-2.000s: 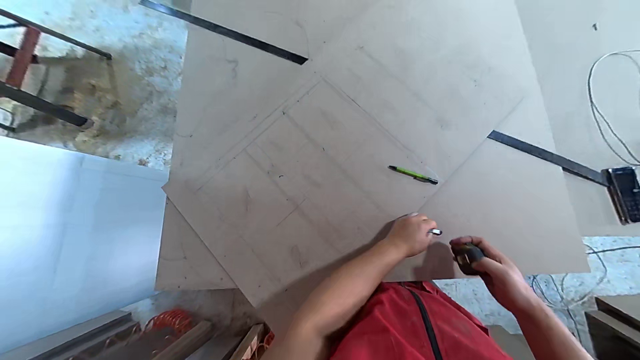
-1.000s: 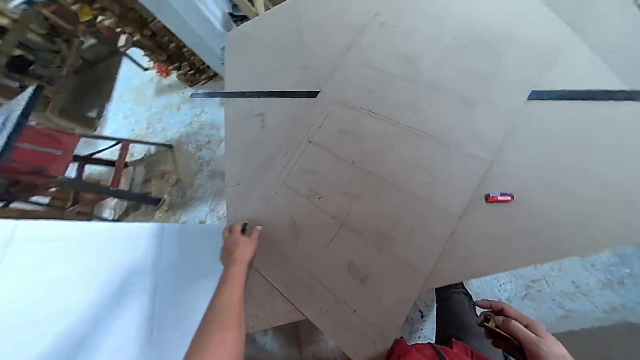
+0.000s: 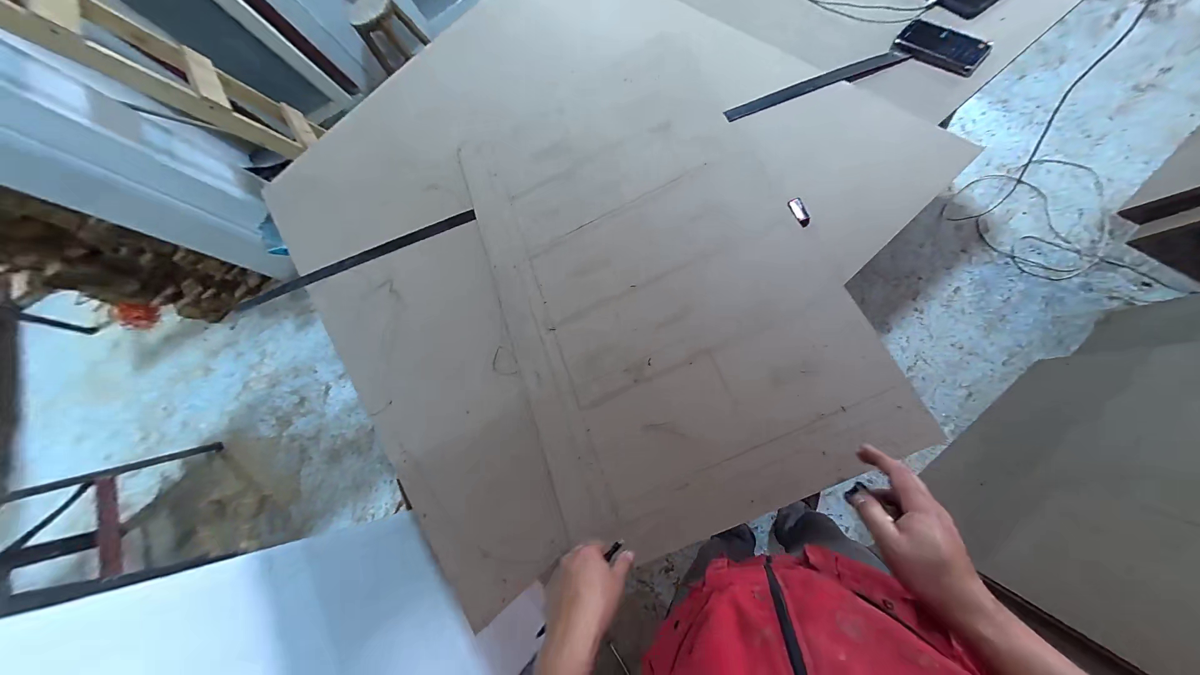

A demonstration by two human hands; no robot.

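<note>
My left hand (image 3: pixel 586 586) is at the near edge of a brown board (image 3: pixel 647 281), closed around a small dark object (image 3: pixel 612 551), perhaps a pen or marker. To the right, my right hand (image 3: pixel 905 525) is just off the board's near right corner, its index finger stretched out and a small dark item (image 3: pixel 855 492) at the thumb; what it is I cannot tell. Pencil lines and marks run over the board. A small glossy object (image 3: pixel 797 212) lies at its upper right. A dark flat strip (image 3: pixel 384 248) reaches under or against the board on the left, another (image 3: pixel 797 94) at top right.
A phone-like device (image 3: pixel 942 47) lies at the upper right. A cable (image 3: pixel 1041 216) coils on the floor. White panel (image 3: pixel 309 609) borders the lower left, a metal stand (image 3: pixel 108 525) beside it. More brown sheets (image 3: pixel 1078 469) are at right; a wooden frame (image 3: pixel 206 80) stands upper left.
The view has turned strongly. My left hand has moved from the board's left corner to its near edge. The green pen seen on the board two seconds ago is no longer there.
</note>
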